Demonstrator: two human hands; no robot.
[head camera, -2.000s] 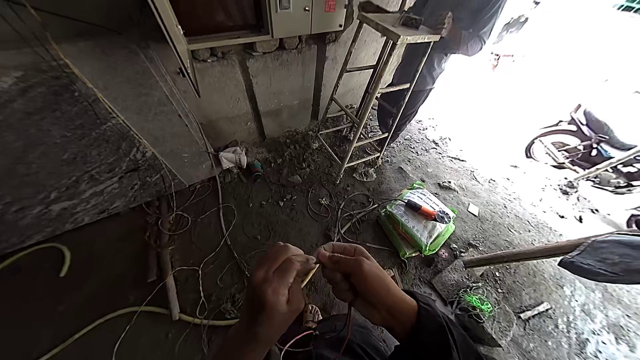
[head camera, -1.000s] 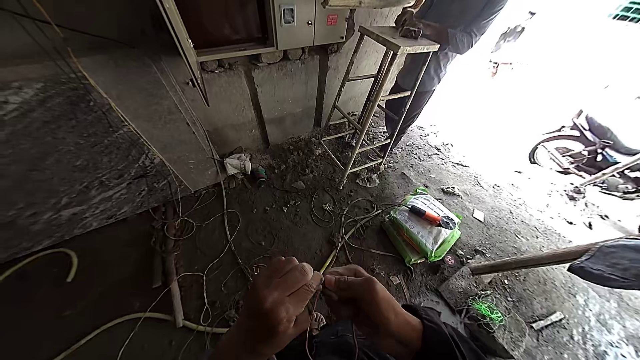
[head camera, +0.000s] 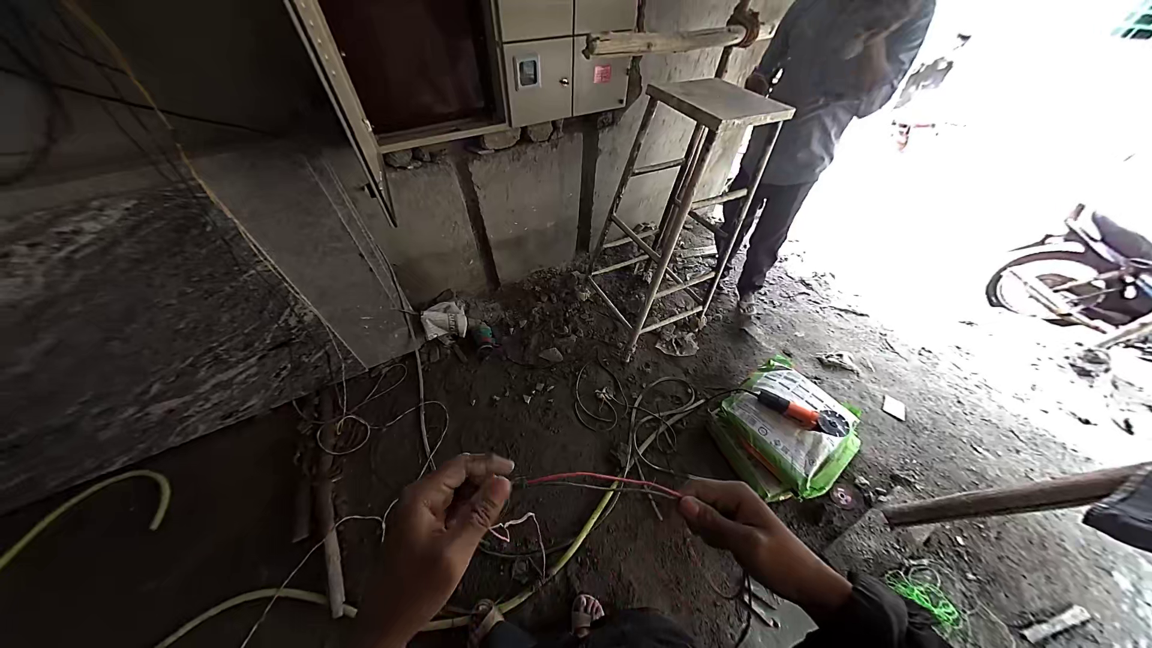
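A thin red wire (head camera: 585, 477) with a darker wire beside it stretches between my two hands at the lower middle. My left hand (head camera: 450, 531) pinches its left end between thumb and fingertips. The right end is gripped by my right hand (head camera: 738, 522), thumb against bent forefinger. A thin whitish wire (head camera: 513, 524) loops below, near my left fingers. Behind and below the hands, a yellow-green hose or conduit (head camera: 585, 535) crosses the dirt floor. Whether the red wire continues past my right hand is hard to tell.
An orange angle grinder (head camera: 792, 411) lies on a green-and-white bag (head camera: 765, 450). Beyond are a tall metal stool (head camera: 720, 101), a standing person (head camera: 810, 117) and an electrical cabinet (head camera: 544, 81). A wooden handle (head camera: 1008, 495) reaches in from the right; a motorcycle (head camera: 1080, 270) stands farther off. Cables are strewn about.
My hands were close together at one spot; they have moved apart, with the red wire stretched between them. The standing person has shifted and no longer has a hand at the stool top.
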